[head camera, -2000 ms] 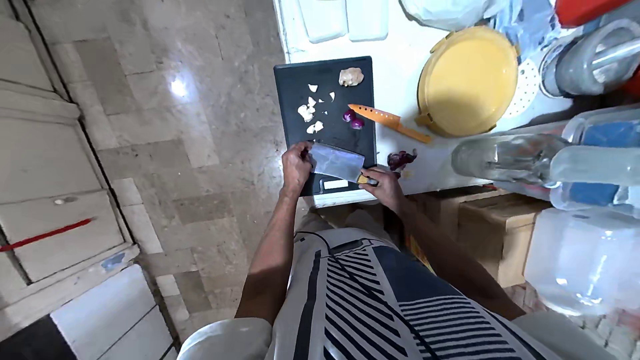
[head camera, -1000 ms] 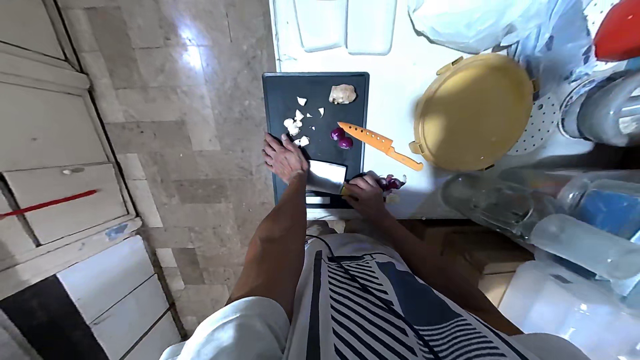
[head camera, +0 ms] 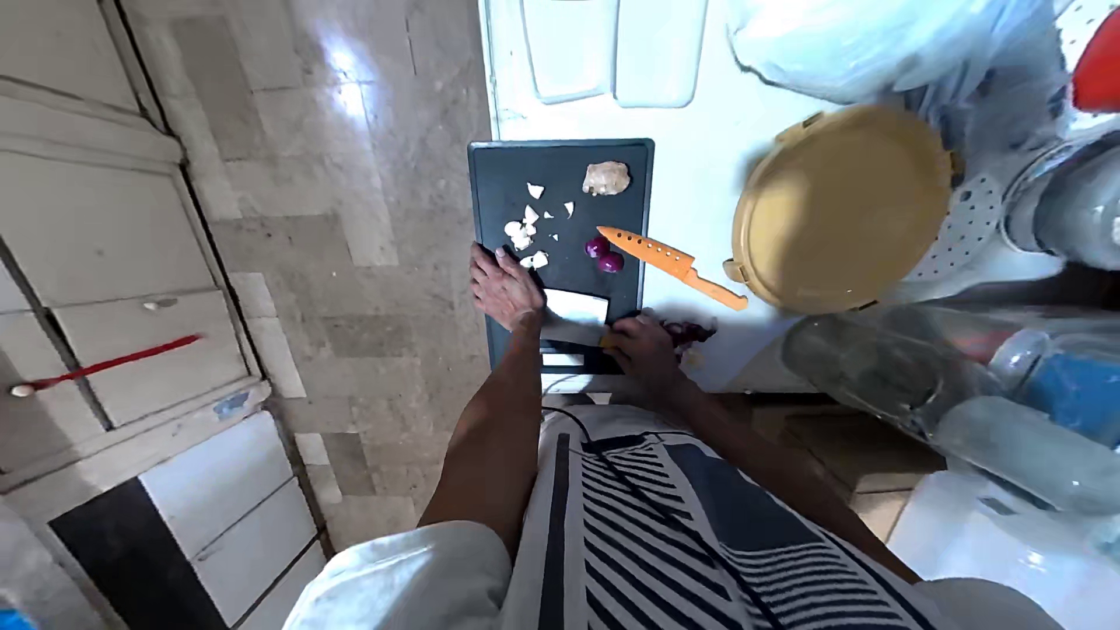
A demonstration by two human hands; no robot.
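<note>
My left hand (head camera: 505,287) rests with fingers spread on the left edge of the black cutting board (head camera: 560,162), its palm side beside the blade of a cleaver (head camera: 574,313). My right hand (head camera: 643,343) is closed around the cleaver's yellowish handle at the board's lower right. The blade lies broad and flat over the lower board. Above it are white garlic pieces (head camera: 521,233), two small purple shallots or onions (head camera: 610,262) and a knob of ginger (head camera: 606,178). An orange knife (head camera: 669,261) lies with its tip on the board and its handle on the counter.
Purple peelings (head camera: 689,334) lie right of my right hand. Farther right are a round yellow lid or container (head camera: 842,210), a plastic bag (head camera: 849,48) and clear containers (head camera: 1024,446). Two clear trays (head camera: 661,52) stand beyond the board. A tiled floor (head camera: 350,289) lies left of the counter.
Two seconds ago my left hand was at the cleaver's blade; by one second ago it lay spread at the board's left edge, where it stays. The right hand keeps the handle.
</note>
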